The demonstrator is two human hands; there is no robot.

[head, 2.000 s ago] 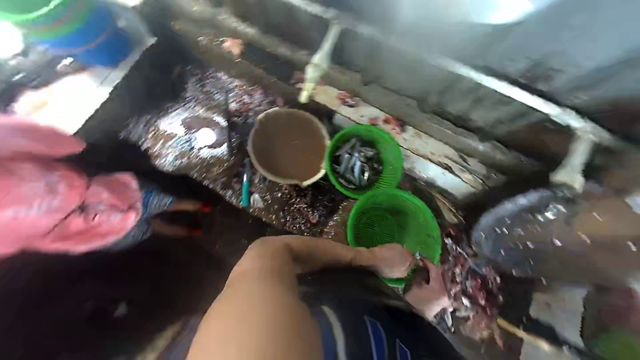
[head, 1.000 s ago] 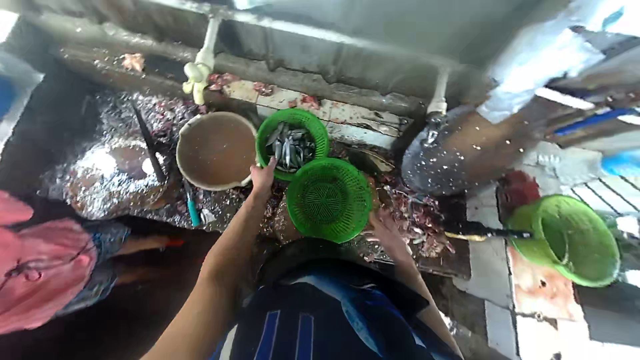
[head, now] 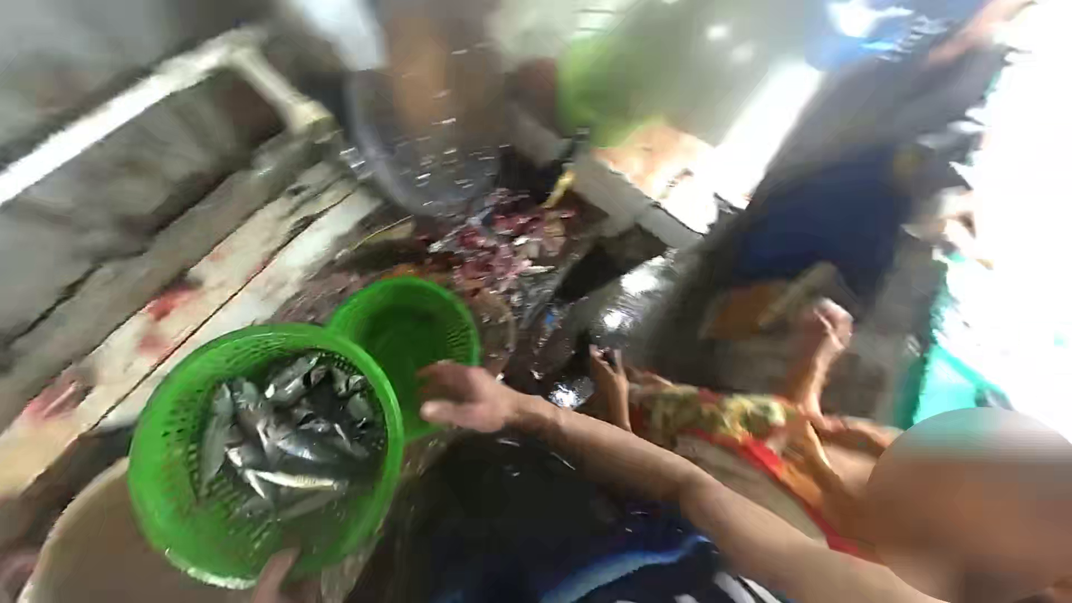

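Observation:
A green plastic basket holding several small silvery fish is at the lower left, above part of a tan basin. Only the fingers of my left hand show, at the near rim of this basket; whether they grip it is unclear. Beyond and to the right, a second green basket looks empty inside, partly covered by the fish basket's rim. My right hand is over its near right edge, fingers apart, holding nothing visible.
Reddish fish scraps lie beyond the second basket, near a round, blurred wet basin. A pale pipe runs along the wall at upper left. Another person is low at the right. A blurred green bucket stands farther back.
The fish basket, earlier beside the tan basin, is now partly over it. My right hand has moved from the second basket's outer side to over its edge. The view has turned strongly to the right.

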